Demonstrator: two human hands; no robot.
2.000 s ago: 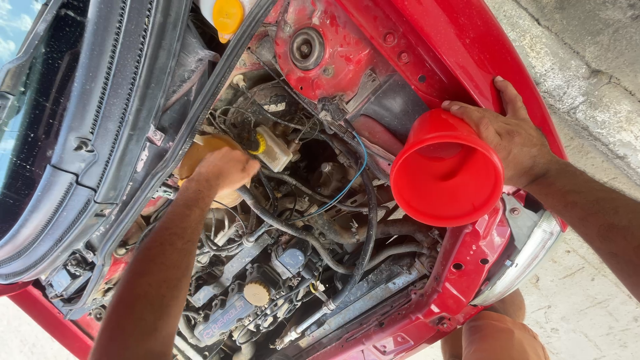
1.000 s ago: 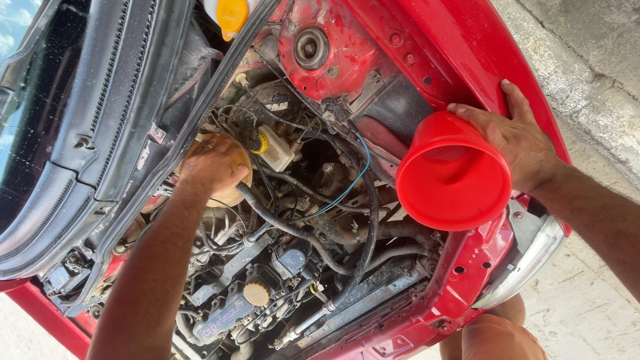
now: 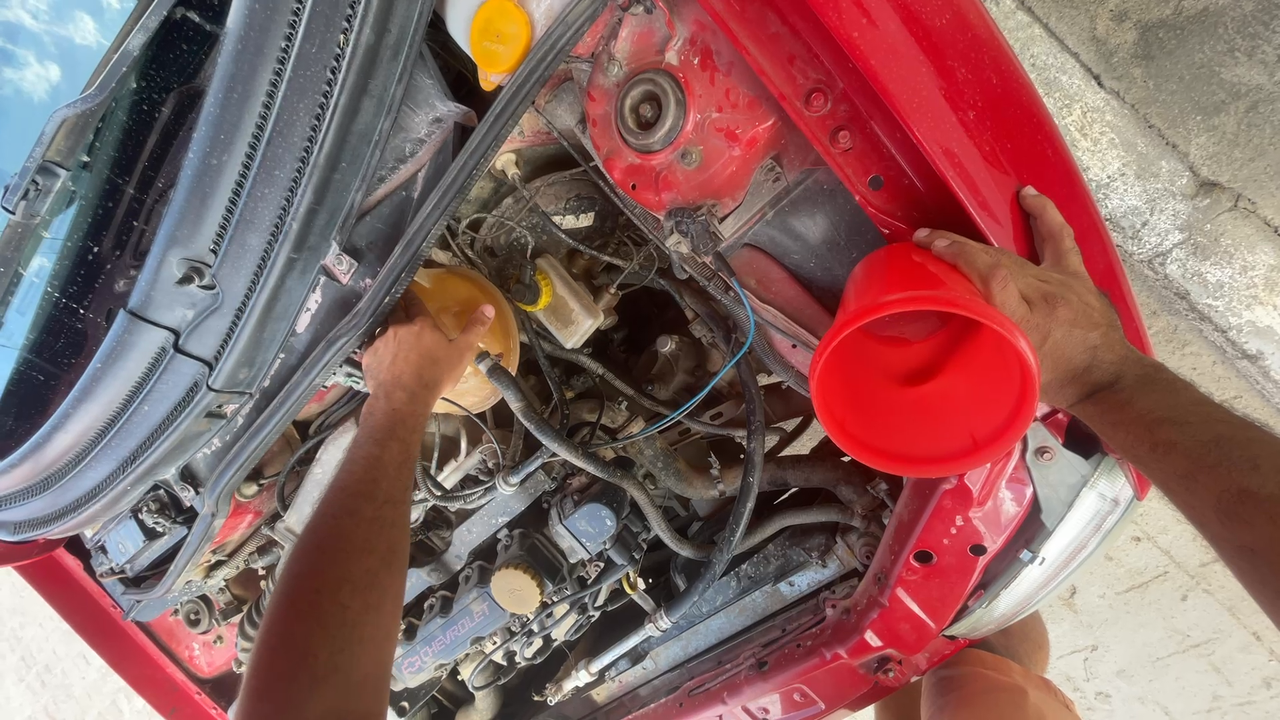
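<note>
In the head view, my left hand rests on a round yellowish plastic coolant reservoir near the rear of the engine bay. The thumb lies across its side, other fingers are partly hidden behind it; whether they close on it I cannot tell. A dark corrugated hose runs from beside the reservoir. My right hand holds a red plastic container by its side, its wide mouth facing the camera. Some of its fingers are against the red fender. A brake fluid reservoir with a yellow collar sits beside the coolant reservoir.
The engine's valve cover bears a cream oil filler cap. A blue tube crosses the bay. A washer reservoir's orange cap is at the top. The headlight and a person's leg are at lower right.
My left hand was over the reservoir's top and has shifted to its lower left side, uncovering more of it. My right hand still holds the red container at nearly the same place.
</note>
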